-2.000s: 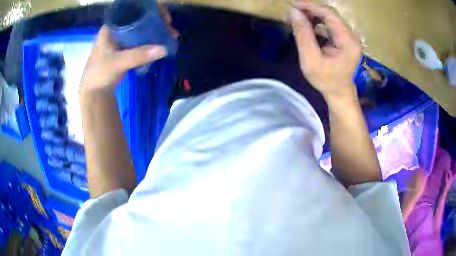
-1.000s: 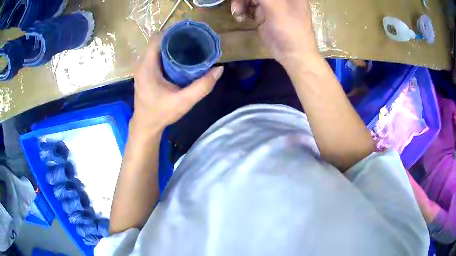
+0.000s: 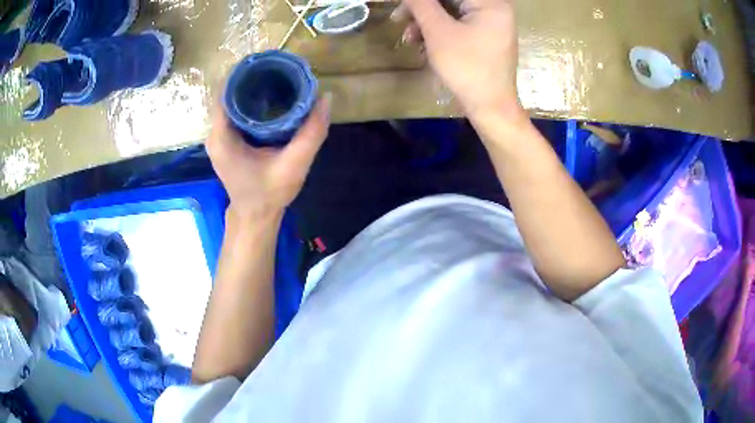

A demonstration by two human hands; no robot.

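Note:
My left hand (image 3: pixel 261 169) is closed around a blue fabric tube (image 3: pixel 271 97) at the table's front edge. The tube is upright, its round opening facing up. My right hand (image 3: pixel 472 54) is over the table at the top, right of a small glue dish (image 3: pixel 339 17), and does not touch the tube. Its fingers are bent near the top edge of the picture; whether they hold a thin stick cannot be told. Pale applicator sticks (image 3: pixel 295 26) lie left of the dish.
Blue pieces (image 3: pixel 124 66) lie at the table's left. A glue bottle (image 3: pixel 652 67) and a white ring (image 3: pixel 708 66) lie at the right. Below are a left blue tote (image 3: pixel 73 266) with rows of tubes and a right tote (image 3: pixel 727 216) with whitish pieces. People are partly visible at both sides.
The view has shifted from mostly my lap to more of the table. In the last second, my left hand and the tube have moved left in the picture. My right hand stays over the table.

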